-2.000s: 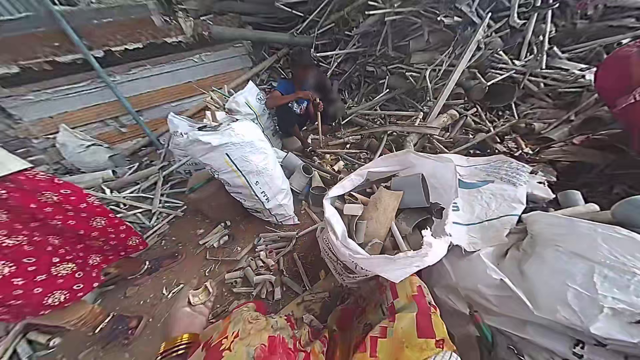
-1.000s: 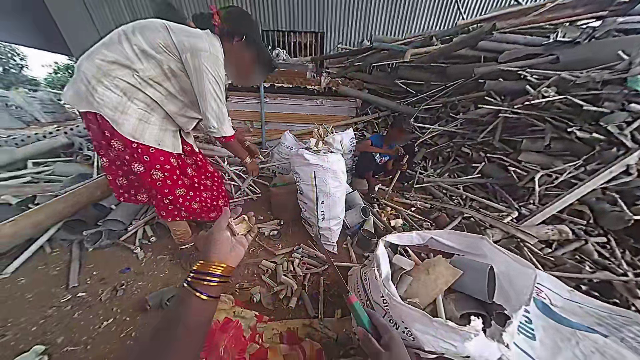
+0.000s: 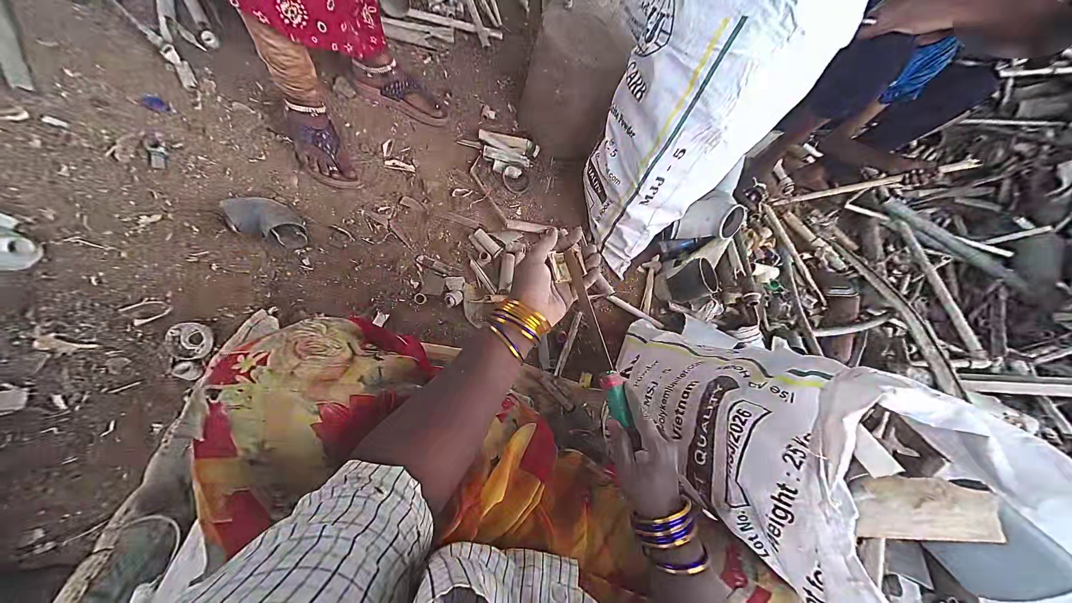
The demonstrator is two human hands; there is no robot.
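My left hand (image 3: 544,280), with gold-coloured bangles at the wrist, is stretched out palm up and holds a small tan piece (image 3: 563,268), perhaps plastic pipe. My right hand (image 3: 643,461), wearing blue and gold bangles, grips the green and red handle (image 3: 618,402) of a tool. Its long thin blade (image 3: 591,311) points up toward my left palm and passes beside the tan piece; whether they touch is unclear. Short pieces of pipe (image 3: 507,270) lie on the ground just beyond my left hand.
An open white woven sack (image 3: 754,419) with pipe scraps stands at my right. Another white sack (image 3: 670,126) stands ahead, beside a person with bare feet. A person in a red patterned skirt (image 3: 327,25) stands at upper left. A grey pipe piece (image 3: 266,222) lies on the dirt; scrap is heaped at right.
The view has tilted down strongly. My right hand with the tool has moved close to my left hand, and the blade now reaches it. The tan piece is still in my left hand.
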